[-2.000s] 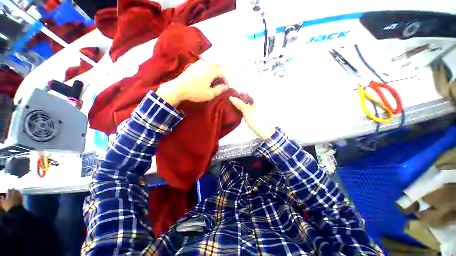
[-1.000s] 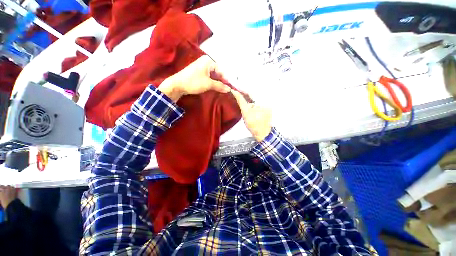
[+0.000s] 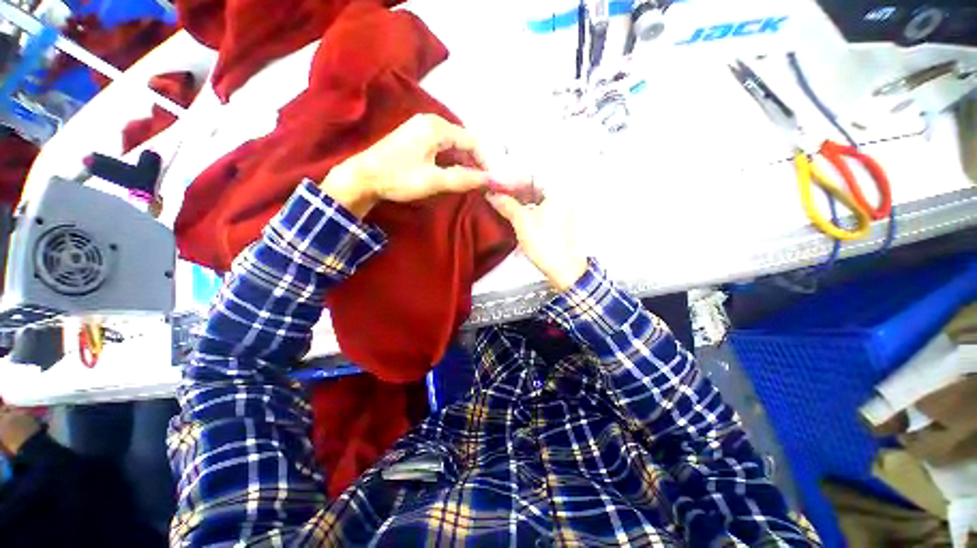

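A rust-red garment piece [image 3: 396, 310] lies on the white table and hangs over its front edge. My left hand [image 3: 412, 166] rests on the cloth, its thumb and fingertips pinching an edge of it. My right hand [image 3: 541, 230] meets it from the right, fingertips pinching the same small red edge. The fingertips of both hands are nearly touching; the exact fold between them is too small to tell. The presser foot and needle area [image 3: 605, 102] of the sewing machine is beyond my hands, apart from the cloth.
Scissors with yellow and red handles [image 3: 841, 193] lie right, beside a dark cord [image 3: 820, 102]. A grey vented housing [image 3: 91, 252] stands left. More red cloth [image 3: 257, 37] lies upper left. A blue basket [image 3: 820, 385] is lower right. Part of another person [image 3: 32, 460] shows lower left.
The view has shifted slightly. Both hands stay together at the cloth edge; the right fingers, more extended earlier, are now bent closer around the pinched bit.
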